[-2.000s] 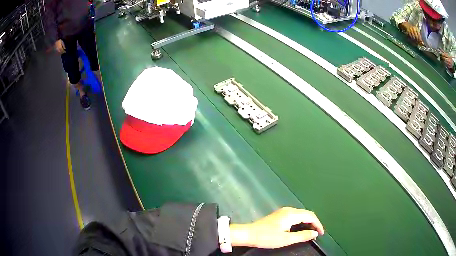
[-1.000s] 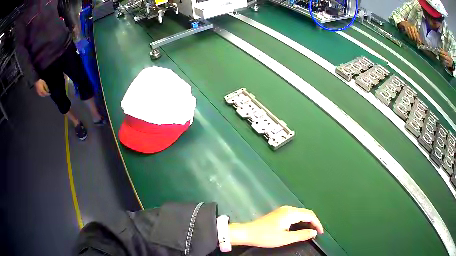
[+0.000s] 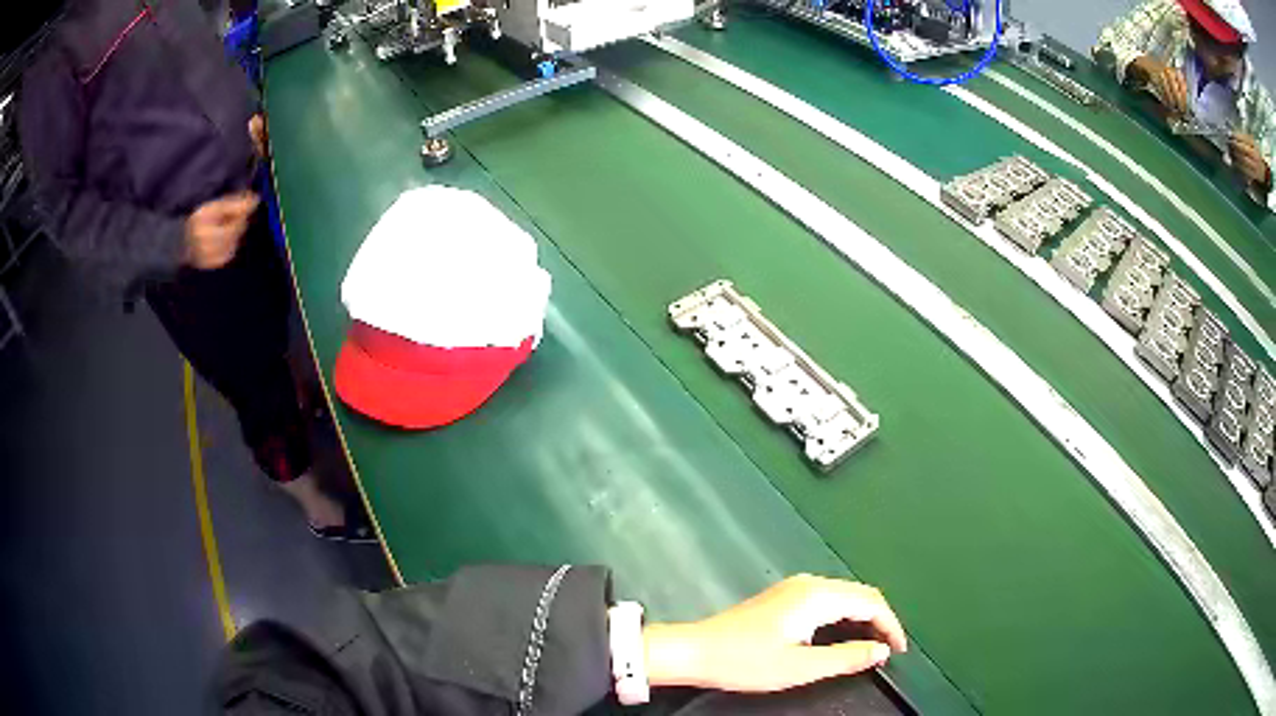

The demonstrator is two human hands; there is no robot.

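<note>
A pale grey three-section housing (image 3: 774, 374) lies flat and slanted on the green conveyor belt (image 3: 966, 560). No hand touches it. My left hand (image 3: 770, 641) rests at the bottom of the view, fingers curled, over the corner of a black tray (image 3: 879, 697). A gap shows between its thumb and fingers, and no held object is visible there. The housing lies beyond my left hand, apart from it. My right hand is out of the picture.
A work cap (image 3: 442, 301) lies on the bench to the left. A person (image 3: 154, 210) is close beside the bench's left edge. Rows of housings (image 3: 1168, 315) lie near the far rail. Another person (image 3: 1189, 84) sits at the far right. A white machine (image 3: 602, 21) stands at the back.
The housing has moved along the belt, down and to the right, nearer to my left hand. The person on the left has come closer. My left hand has stayed in place.
</note>
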